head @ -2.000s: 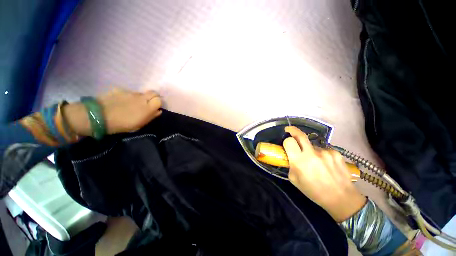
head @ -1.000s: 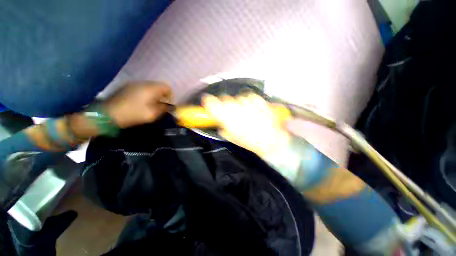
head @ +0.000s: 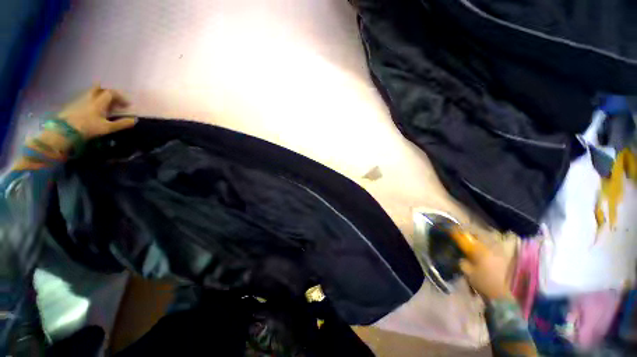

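Note:
A black garment [head: 272, 202] lies along the near edge of the pale table, with its matte band curving from upper left to lower right and a thin grey line beside it. My left hand [head: 94, 118] holds the band's far left end. The steam iron [head: 440, 249] is at the right, just beyond the garment's right tip, blurred. My right hand [head: 482, 268] grips its orange handle. Shiny wrinkled lining shows below the band.
Another black garment [head: 475, 125] lies at the upper right. White, pink and yellow cloths [head: 587, 216] are at the right. A small scrap [head: 373, 173] lies on the pale-pink table [head: 244, 70]. A white bin [head: 70, 300] is at lower left, a blue form [head: 24, 56] at upper left.
The iron and my right hand have moved from beside my left hand to the right, off the garment. The garment's band now lies extended in a long curve. The view has shifted right.

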